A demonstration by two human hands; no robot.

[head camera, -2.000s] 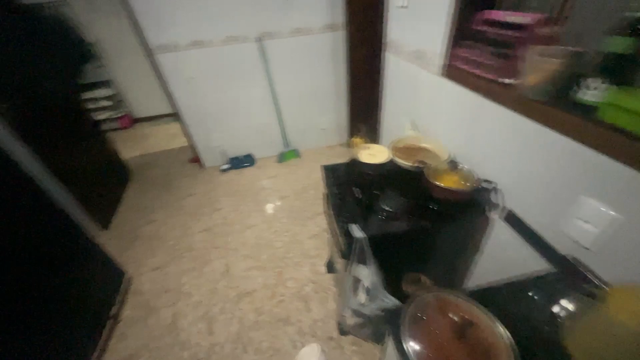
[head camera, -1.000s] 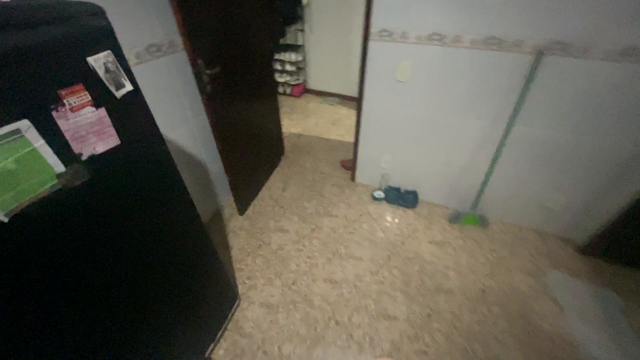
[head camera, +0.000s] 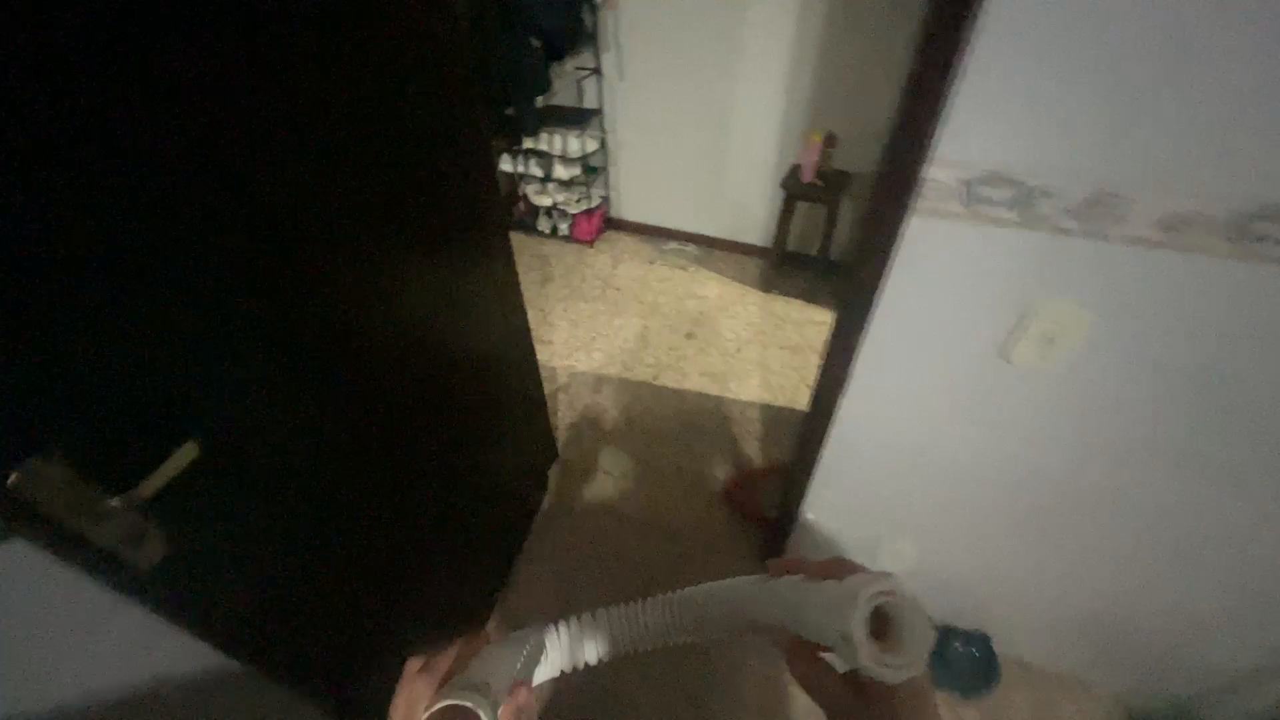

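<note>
A white corrugated plastic drain hose spans the bottom of the head view, held out in front of me by both hands. My left hand grips its left end, where the round opening faces down toward me. Near the right end my right hand is wrapped around the smooth part, partly hidden behind the hose. That end carries a ring-shaped collar with a dark hole and points to the right. The view is dim and somewhat blurred.
A dark door with a metal handle stands ajar at left. Through the doorway are a shoe rack and a small dark stool. A reddish object lies by the door frame; a blue object sits by the right wall.
The view has swung away from the stove, past the black fridge, and closer to the doorway. My two hands and the white hose now show at the bottom.
</note>
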